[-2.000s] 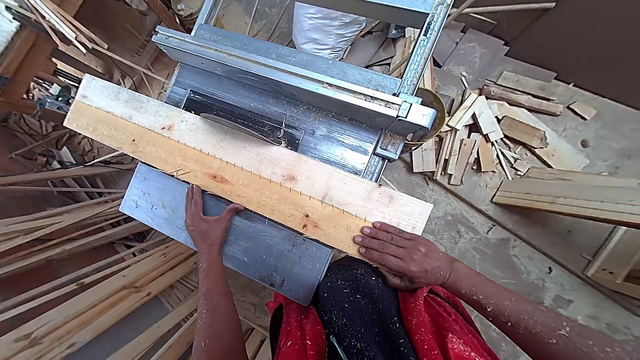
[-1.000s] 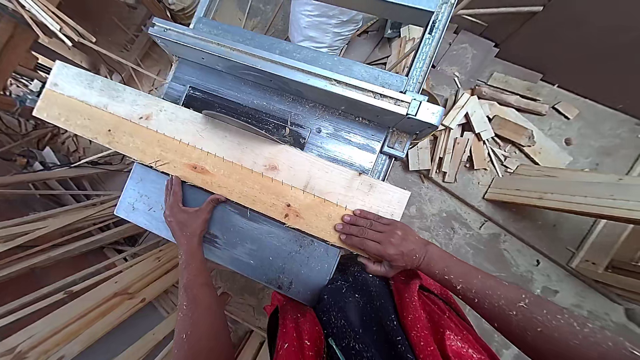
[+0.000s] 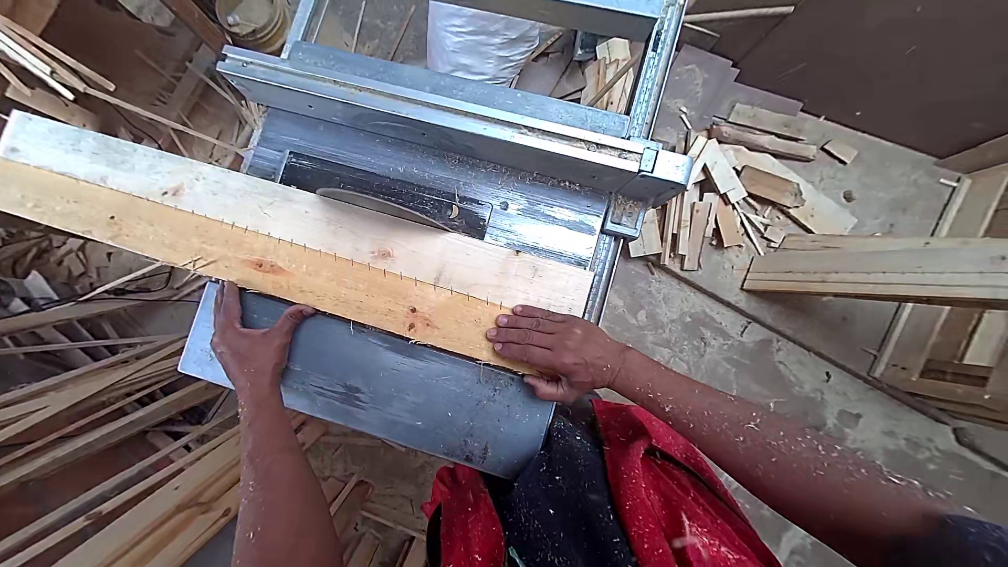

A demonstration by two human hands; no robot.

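Note:
A long wooden board [image 3: 315, 228], pale on its far half and yellower on its near half, lies slantwise across the metal table [image 3: 394, 402] of a table saw. Short dark marks run along the line between the two halves. The saw blade [image 3: 378, 206] shows just beyond the board's far edge, in a dark insert plate [image 3: 465, 209]. My left hand [image 3: 256, 335] touches the near edge, thumb and fingers spread. My right hand [image 3: 555, 350] grips the board's right end, fingers on top and thumb at the near edge. The metal rip fence [image 3: 441, 118] stands beyond the blade, apart from the board.
Wood offcuts [image 3: 728, 181] lie piled on the floor at the right, near stacked boards [image 3: 882, 268]. Long wood strips [image 3: 118, 472] fill the lower left. A white sack [image 3: 480, 43] and a bucket [image 3: 253, 20] stand behind the saw. Sawdust clings to the table and my arms.
The board has slid to the left along the saw table, past the blade, and my right hand has moved left with it. My left hand stays at the near edge.

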